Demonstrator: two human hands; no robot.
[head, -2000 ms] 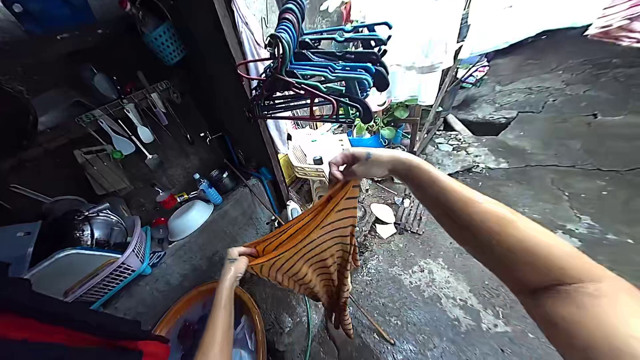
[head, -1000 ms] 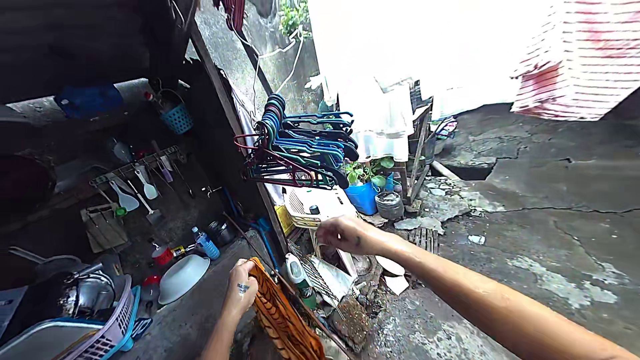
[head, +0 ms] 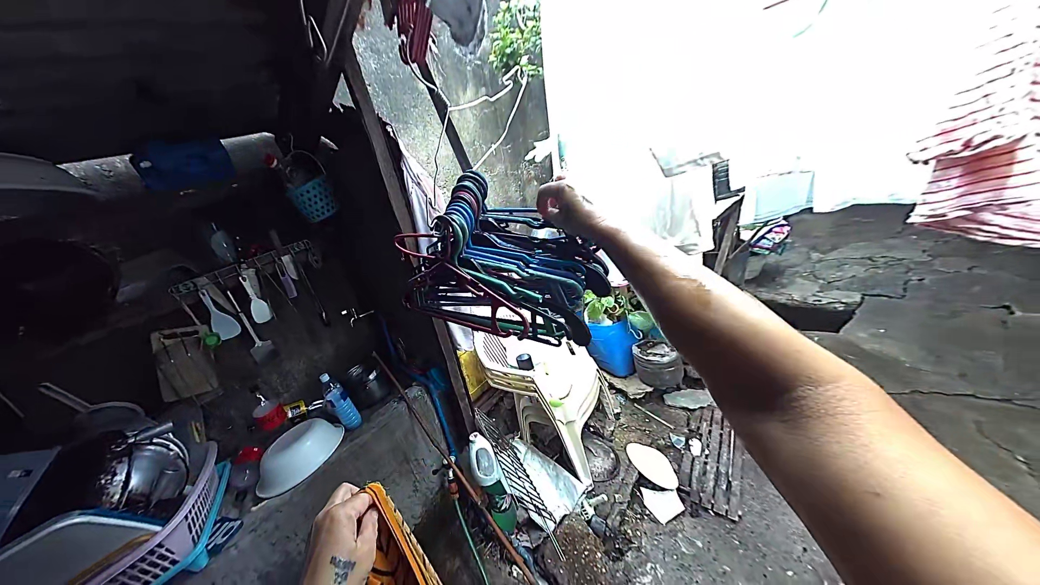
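Observation:
My left hand [head: 345, 528], low in the view, grips the edge of an orange cloth with dark stripes [head: 398, 548]; most of the cloth is out of view below. My right arm stretches up and forward, and my right hand [head: 569, 210] is at the back right side of a bunch of plastic clothes hangers [head: 504, 276]. The hangers are blue, green, black and dark red and hang close together by their hooks. The fingers of my right hand look curled, but whether they touch a hanger cannot be made out.
Beneath the hangers stand stacked white plastic chairs [head: 561, 382] and a blue plant container [head: 611, 345]. At left are a dish basket [head: 183, 528], a white basin [head: 301, 457] and hanging kitchen utensils. A red-striped cloth [head: 983, 171] hangs at right. A thin pole [head: 455, 463] slants across the lower middle.
My right hand has let go of the striped cloth and moved up to the hangers. My left hand still holds the cloth, which hangs lower in view. The view has tilted upward.

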